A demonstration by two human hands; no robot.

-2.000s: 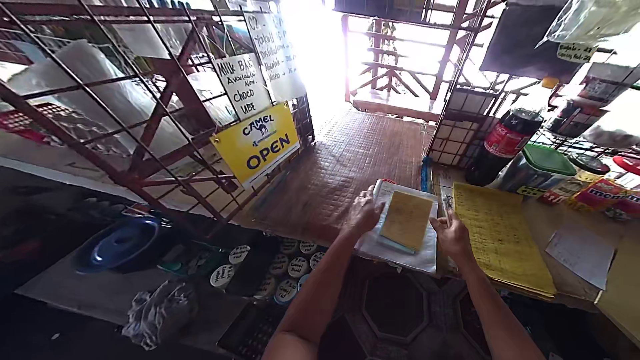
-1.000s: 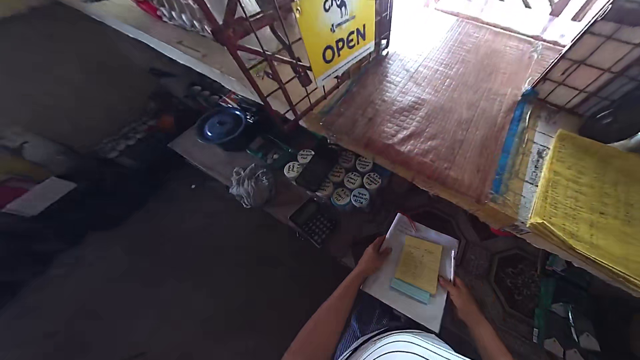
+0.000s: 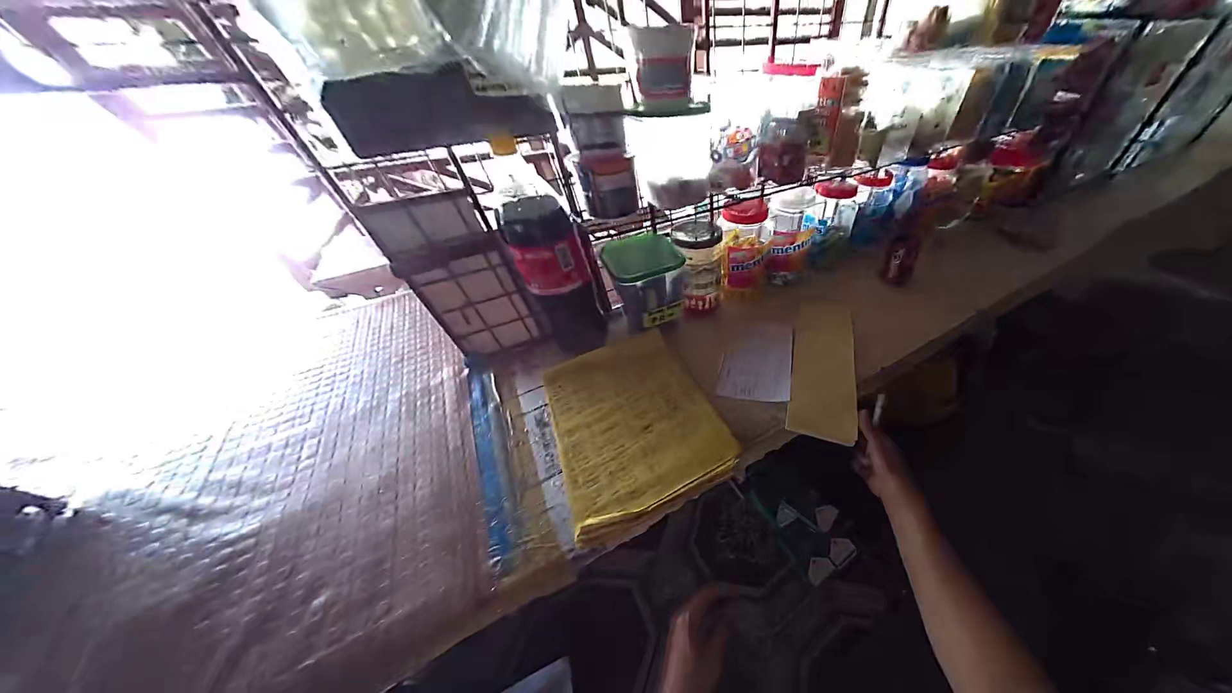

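Observation:
My right hand (image 3: 874, 460) is at the lower right corner of a long tan paper or folder (image 3: 823, 373), which lies on the wooden counter and juts over its edge. A short white pen-like stick (image 3: 880, 409) stands up from that hand's fingers. My left hand (image 3: 698, 635) is blurred, low in the view below the counter; whether it grips anything cannot be told. Left of it, the corner of a white sheet (image 3: 545, 678) shows at the bottom edge. A stack of yellow written paper (image 3: 640, 433) and a white written sheet (image 3: 756, 363) lie left of the tan paper.
Behind the papers stand a large cola bottle (image 3: 549, 265), a green-lidded container (image 3: 643, 279), Mentos jars (image 3: 744, 250) and a dark red can (image 3: 899, 258). A metal grid rises behind them. Left is a woven-patterned counter covering (image 3: 318, 481) with blue tape (image 3: 489, 472) at its side.
The view has swung far to the right. My hands, together on the white sheet and small yellow paper before, are now apart, the right one out at the tan paper.

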